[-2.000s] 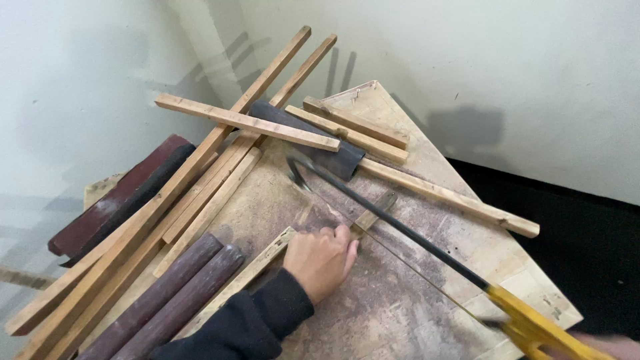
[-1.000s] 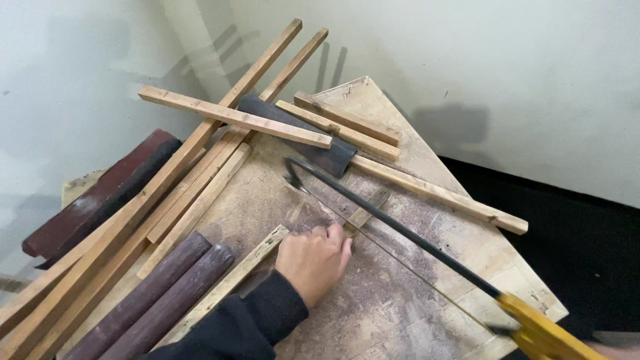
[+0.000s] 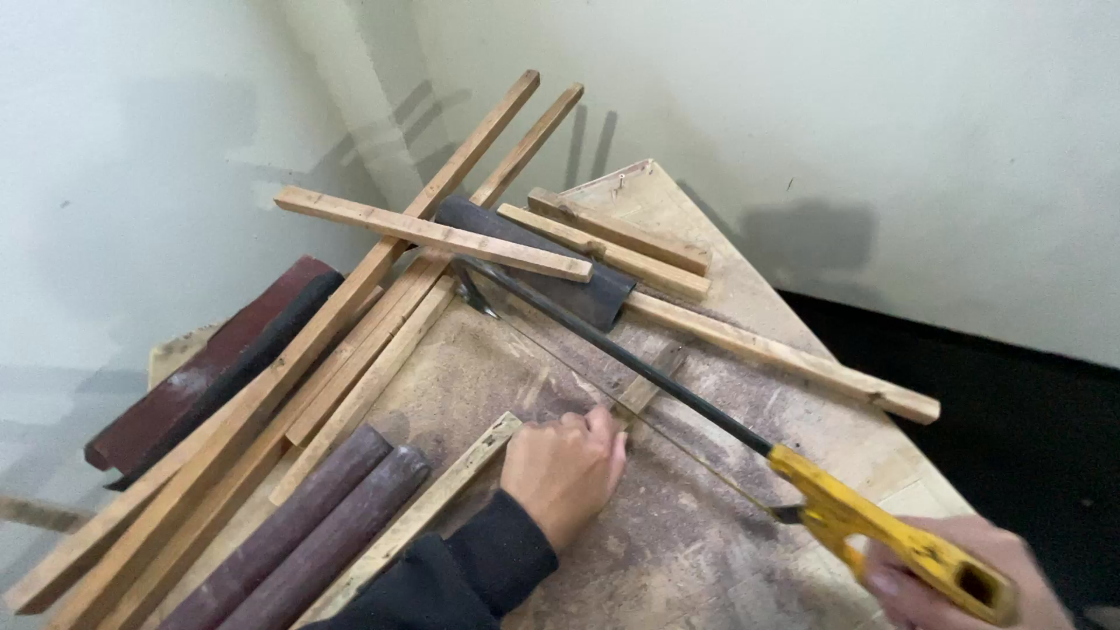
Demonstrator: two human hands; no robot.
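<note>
My right hand (image 3: 958, 560) is closed around the yellow handle of a hacksaw (image 3: 630, 359) at the lower right. The saw's black frame runs up and left, and its thin blade crosses a short wooden piece (image 3: 652, 381) near the middle of the worktop. My left hand (image 3: 564, 468), in a dark sleeve, holds that piece down just left of the blade; the fingers hide its near end. A wooden strip (image 3: 420, 521) lies beside the left hand, partly under the sleeve.
Long wooden strips (image 3: 306, 332) lie in a crossed pile on the left of the wooden worktop (image 3: 700, 542). Near them are rolled sandpaper sheets (image 3: 297, 525), a dark sheet (image 3: 551, 262) under a strip, and a maroon roll (image 3: 210, 367). Pale walls stand behind.
The hacksaw has shifted slightly along its length across the wooden piece. My left hand keeps its place on the wood. The view has moved slightly.
</note>
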